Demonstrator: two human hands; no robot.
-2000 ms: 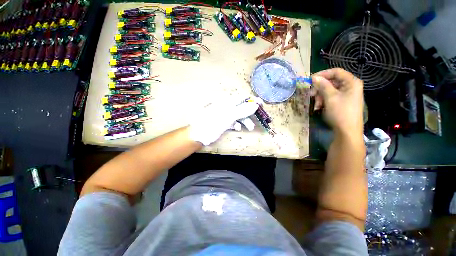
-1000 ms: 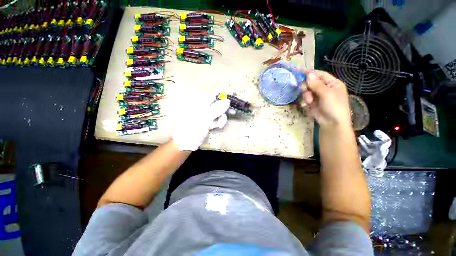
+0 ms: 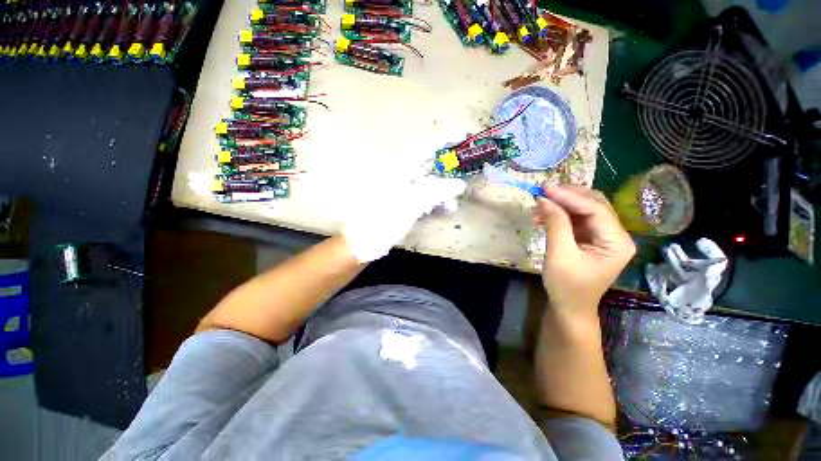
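Note:
My left hand (image 3: 394,214), in a white glove, holds a narrow green circuit board (image 3: 477,156) by its yellow-block end. The board has a dark red-brown part, and its thin red and dark wires reach over the paste dish. My bare right hand (image 3: 585,236) holds a thin paste applicator (image 3: 527,187) with a blue end like a pen; its pale tip is at the board's lower edge. Whether it touches the board I cannot tell. The round dish (image 3: 551,135) of grey-white paste stands just behind the board, partly covered by it.
Boards in columns (image 3: 263,110) lie on the cream mat (image 3: 360,126) at left. Copper-coloured strips (image 3: 563,56) lie behind the dish. At right are a round fan guard (image 3: 698,110), a yellowish jar (image 3: 657,200) and a crumpled white glove (image 3: 689,279).
The board has moved right and towards the dish and turned, wires now pointing up right. My right hand has moved from the dish down to the board with the applicator. The view has shifted.

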